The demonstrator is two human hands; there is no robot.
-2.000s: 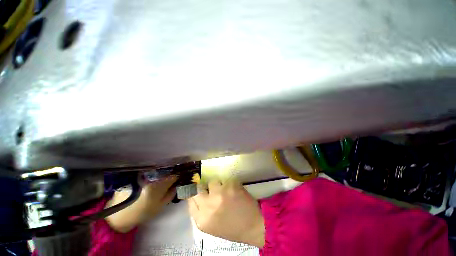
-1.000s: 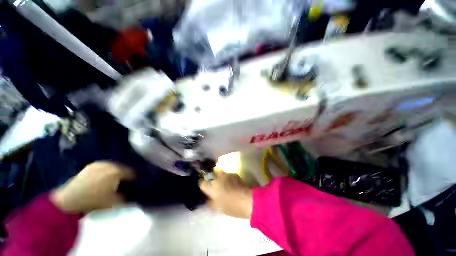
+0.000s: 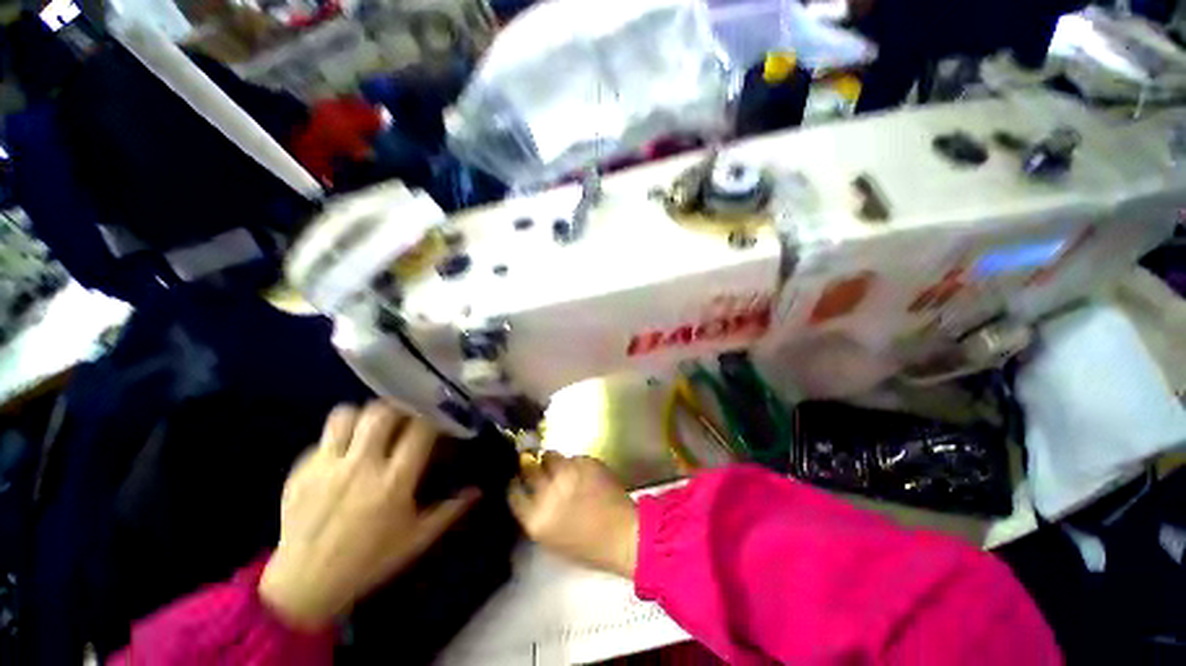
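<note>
A dark garment piece (image 3: 182, 429) lies over the left of the white sewing table and runs to the needle area of the white sewing machine (image 3: 611, 312). My left hand (image 3: 358, 514) lies flat on the cloth with fingers spread, left of the needle. My right hand (image 3: 572, 510) is at the cloth's right edge, just below the needle area, with fingers bent together; its fingertips seem to pinch the edge. The presser foot and needle are mostly hidden by the machine head and fingers.
Yellow-handled snips (image 3: 679, 423) and a green loop (image 3: 761, 423) lie on the bed right of the needle. A black accessory tray (image 3: 910, 455) with shiny metal parts is farther right, beside a white cloth or paper (image 3: 1103, 397). A white plastic bag (image 3: 598, 85) is behind the machine.
The view has drawn back from close against the machine head. My left hand has moved right across the cloth towards the needle. My right hand stays by the needle area.
</note>
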